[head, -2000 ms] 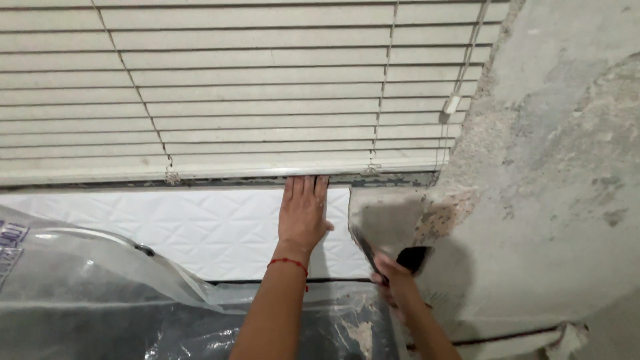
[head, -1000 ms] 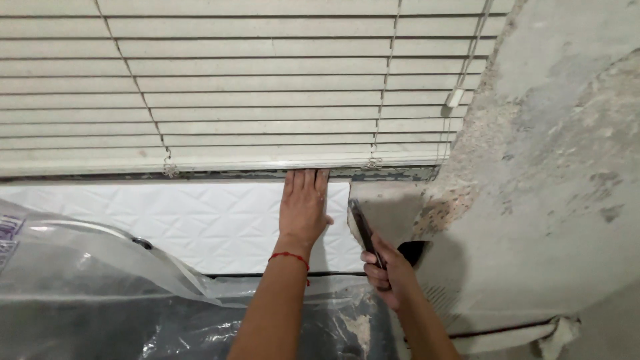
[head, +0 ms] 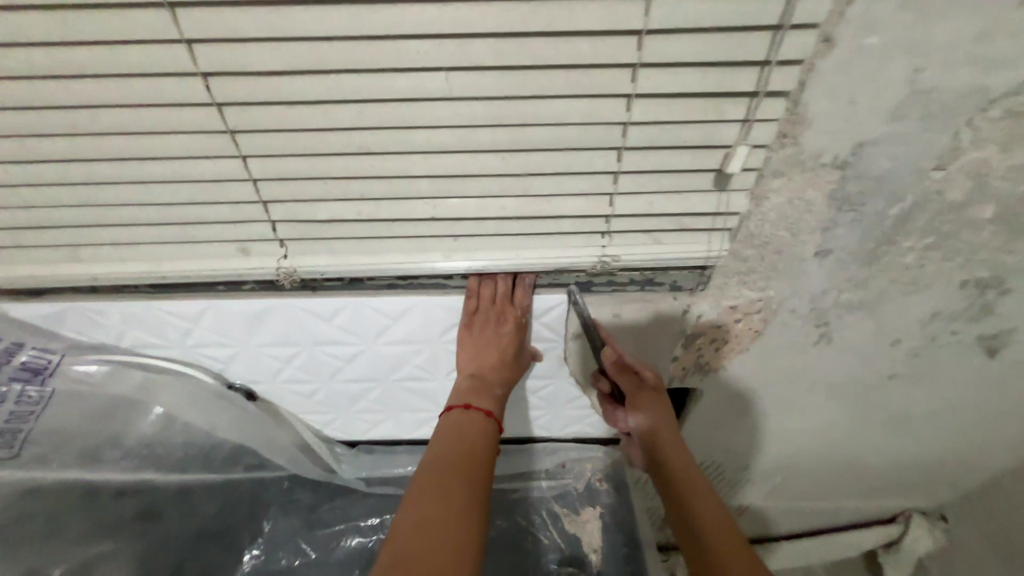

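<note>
A white panel with an embossed geometric pattern [head: 320,344] lies along the sill below the blinds. My left hand [head: 494,336] rests flat on it near its right end, fingers stretched to the strip under the blinds, a red cord bracelet on the wrist. My right hand [head: 636,392] grips the handle of a dark, narrow hand tool [head: 588,324]. The tool's tip is by the panel's upper right corner, beside its uneven right edge. What kind of tool it is, I cannot tell.
White slatted blinds [head: 440,144] hang above, with a cord pull [head: 734,158]. A rough, patchy plaster wall [head: 904,264] stands on the right. Clear plastic sheeting [head: 184,480] with printing covers a dark surface in front. A whitish roll [head: 840,540] lies at lower right.
My right hand, blurred two seconds ago, has moved up a little with the tool, whose tip is now closer to the panel's top corner. My left hand has stayed on the panel.
</note>
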